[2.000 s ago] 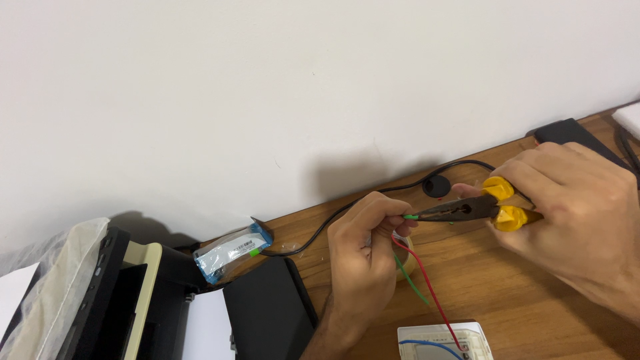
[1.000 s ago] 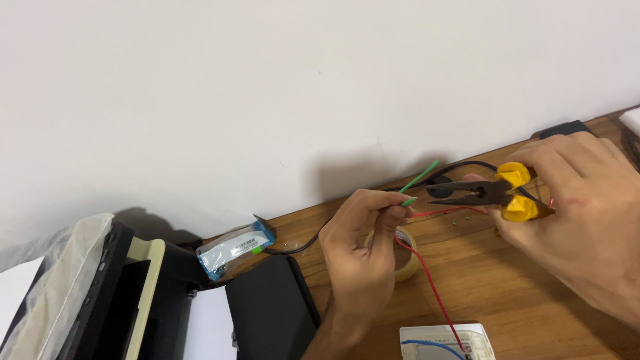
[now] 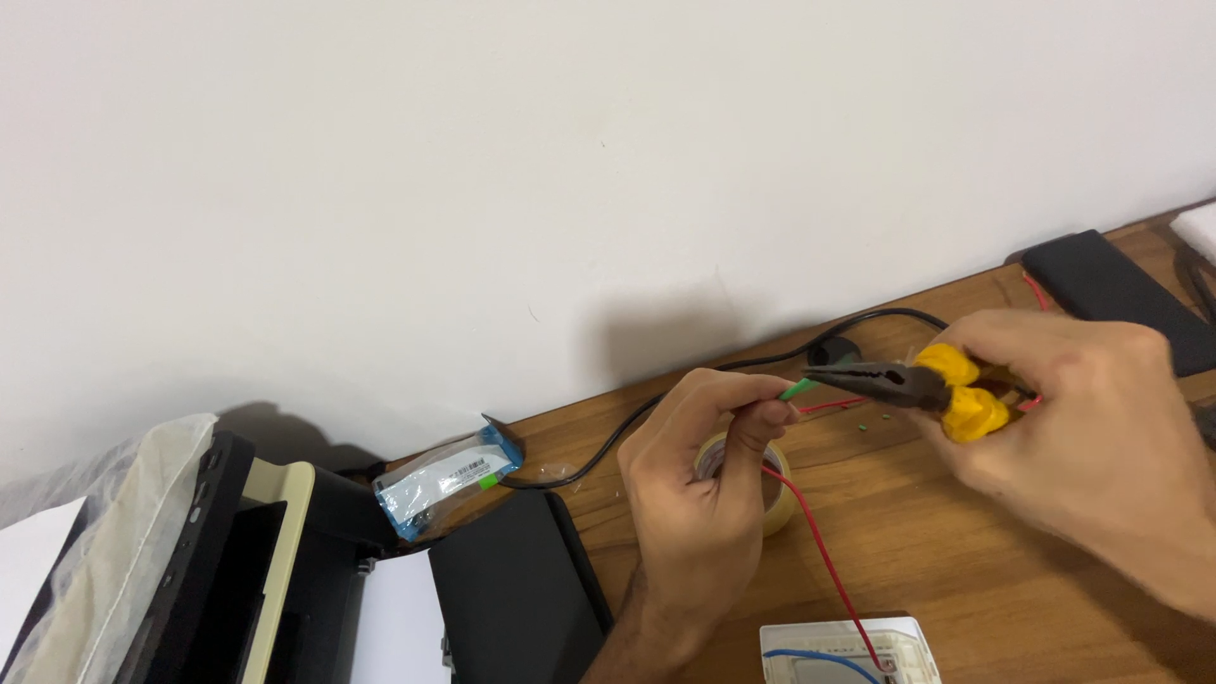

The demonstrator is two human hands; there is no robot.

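Between the thumb and forefinger of my left hand (image 3: 703, 484) is a green insulated wire (image 3: 798, 388), its end pointing up and right. My right hand (image 3: 1073, 427) grips long-nose pliers with yellow handles (image 3: 974, 413); their dark jaws lie at the green wire, and whether they pinch it cannot be told. A red wire (image 3: 825, 541) runs from a white electrical fitting (image 3: 841, 632) up to my left hand. A blue wire (image 3: 822, 655) also lies on that fitting. Behind my left hand is a roll of clear tape (image 3: 781, 499).
A black cable (image 3: 617, 442) runs along the wall. To the left are a blue-and-clear plastic packet (image 3: 451, 480), a black folder-like item (image 3: 518, 589) and a printer-like machine (image 3: 285, 532) with a cloth cover (image 3: 142, 532). A flat black object (image 3: 1121, 294) lies at the right.
The pliers gripped the green wire's end two seconds ago, then stood apart from it. Now the jaws are back at the wire, which has shifted in my left fingers.
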